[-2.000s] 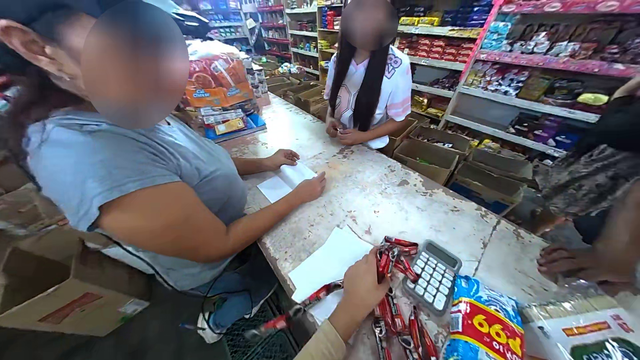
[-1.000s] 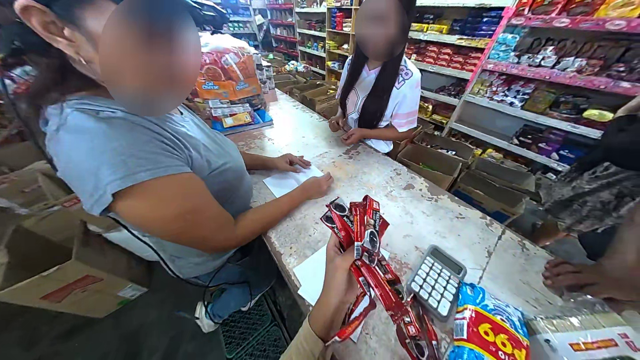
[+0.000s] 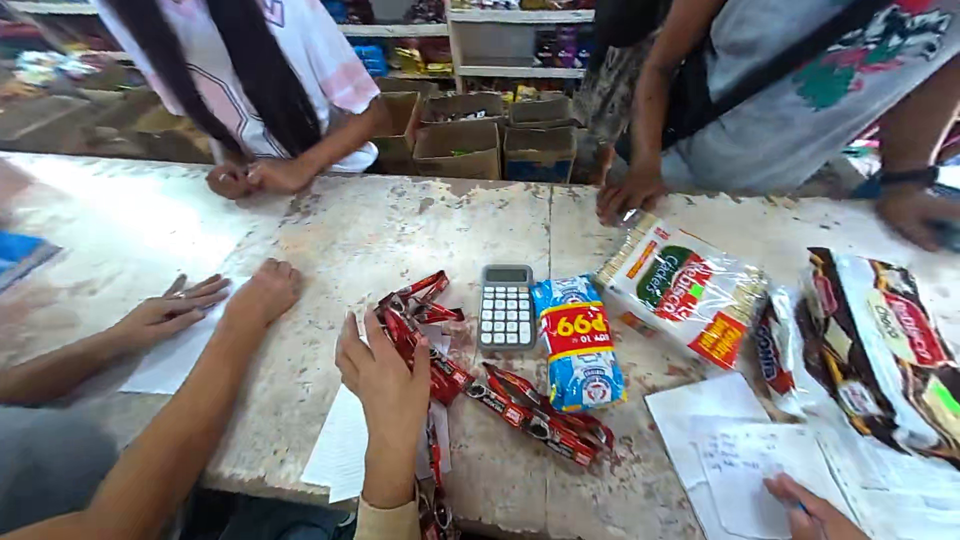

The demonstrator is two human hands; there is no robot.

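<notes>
My left hand (image 3: 386, 382) lies over the upper left part of a tangle of red sachet strips (image 3: 450, 375), thumb and fingers apart; whether it grips them or rests on them is unclear. A loose strip hangs past the counter's near edge. Under that hand is white paper (image 3: 337, 450). At the bottom right, my right hand (image 3: 810, 510) holds a blue pen (image 3: 802, 510) on a handwritten sheet (image 3: 772, 465). A grey calculator (image 3: 506, 307) lies beyond the sachets, beside a blue plastic pack (image 3: 581, 345) with a red and yellow band.
Rebisco crackers (image 3: 682, 292) and further snack packs (image 3: 885, 345) lie to the right on the worn counter (image 3: 480, 217). At the left, another person's hands (image 3: 262, 292) rest by a paper. Two people stand across the counter, hands on it. Cardboard boxes (image 3: 457, 150) and shelves stand behind.
My left hand has lowered the raised red sachets onto the counter. My right hand with the pen and the paper under it have come into view. The view has turned right and down.
</notes>
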